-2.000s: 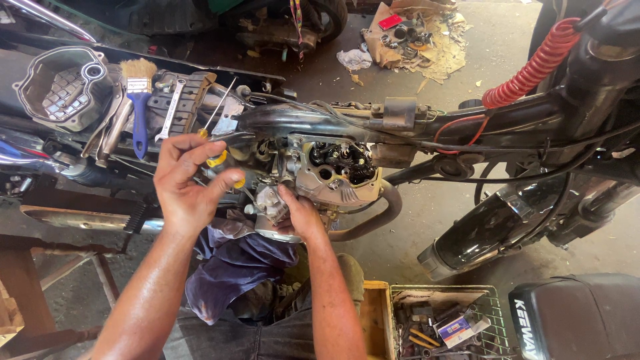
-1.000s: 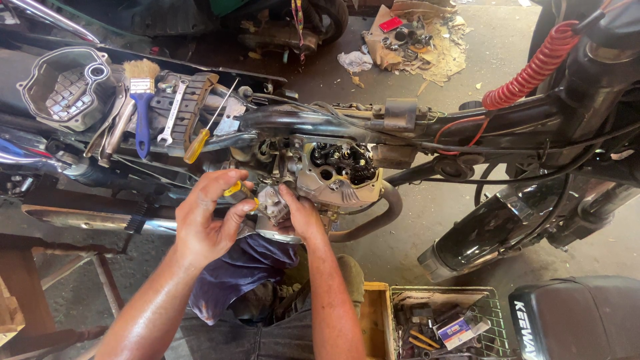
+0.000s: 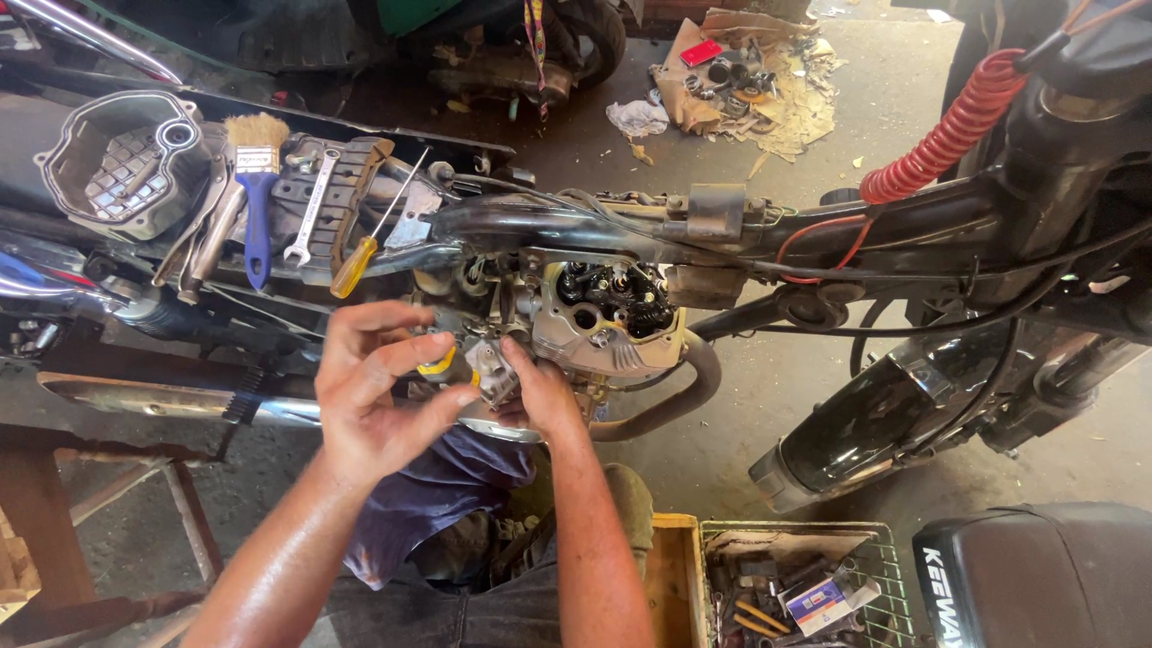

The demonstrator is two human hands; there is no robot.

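My left hand (image 3: 382, 387) has its thumb and fingers around a short tool with a grey and yellow handle (image 3: 438, 364), its tip against a small cast metal part (image 3: 490, 371), perhaps a carburetor. My right hand (image 3: 543, 389) grips that part from the right, thumb on top. Just right of it sits an open motorcycle cylinder head (image 3: 612, 310) with valve gear showing. Above my left hand, a yellow-handled screwdriver (image 3: 355, 267), a combination wrench (image 3: 313, 207), a blue-handled paintbrush (image 3: 257, 211) and a metal engine cover (image 3: 126, 166) rest on the motorcycle.
The black frame tube (image 3: 558, 225) crosses above the engine. A curved exhaust pipe (image 3: 706, 387) bends beside the head. Loose parts lie on cardboard (image 3: 792, 117) on the floor. A wire basket (image 3: 886, 576) of tools stands below. A red coiled hose (image 3: 945, 126) hangs at upper right.
My left hand has moved down and right with the grey and yellow tool, from near the laid-out tools to the metal part. My right hand stays on that part.
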